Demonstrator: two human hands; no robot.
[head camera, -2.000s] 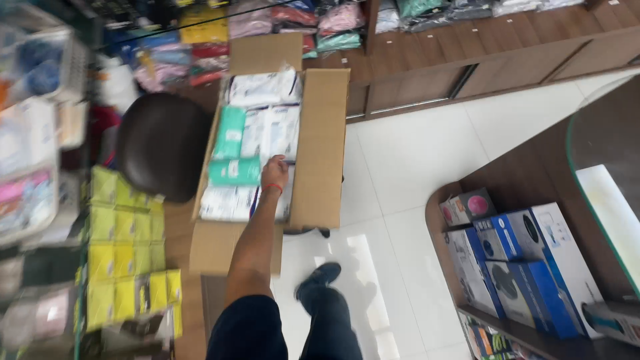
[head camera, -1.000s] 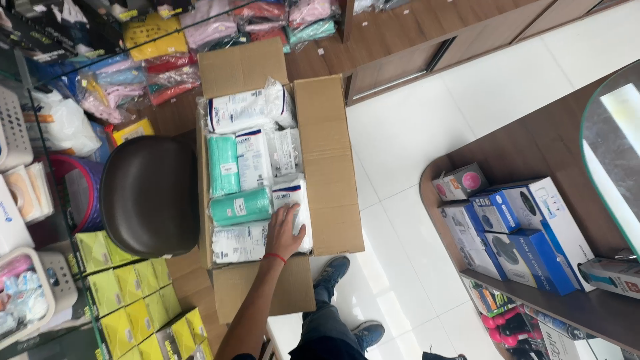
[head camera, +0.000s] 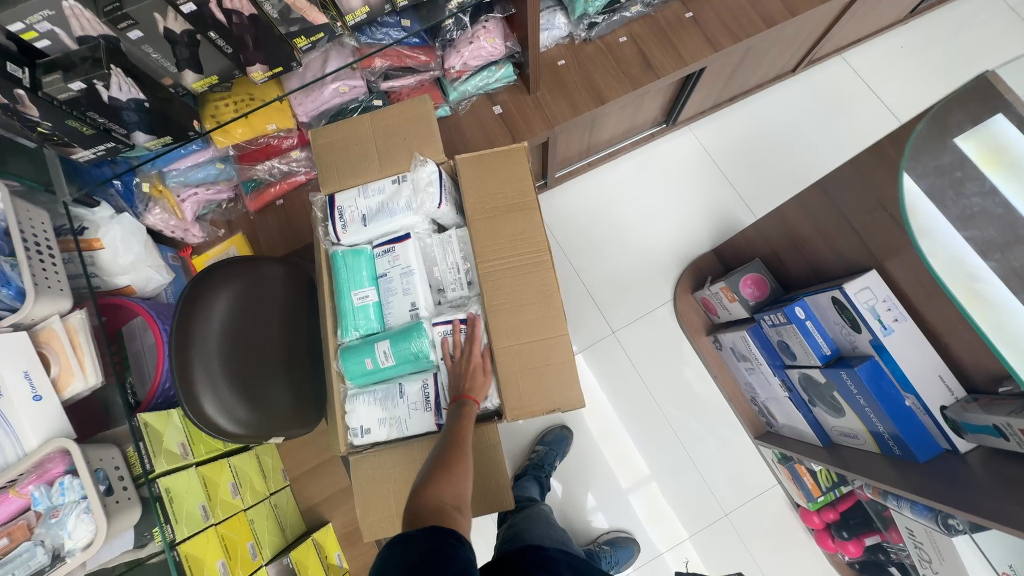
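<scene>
My left hand (head camera: 466, 364) lies palm down, fingers apart, on a white plastic-wrapped pack (head camera: 448, 330) at the lower right inside an open cardboard box (head camera: 524, 280). A red string is around the wrist. Beside the fingers is a rolled green pack (head camera: 386, 354) with a label; another green pack (head camera: 357, 292) stands above it. More white printed packs fill the box, one (head camera: 372, 210) across its top end, one (head camera: 402, 280) in the middle and one (head camera: 392, 410) at the lower left. The box flaps are folded outward. My right hand is not in view.
A dark brown seat (head camera: 248, 348) stands left of the box, near yellow-green boxes (head camera: 240, 488) and a white basket (head camera: 112, 488). Bagged garments (head camera: 480, 40) fill the shelf above. At right, a curved wooden shelf (head camera: 696, 296) holds blue-and-white boxes (head camera: 848, 400), beside a glass-topped counter (head camera: 960, 216).
My left hand has come to rest flat on the white pack at the lower right; two seconds ago it was higher, near the box's right side. My feet have shifted. The view has turned sharper.
</scene>
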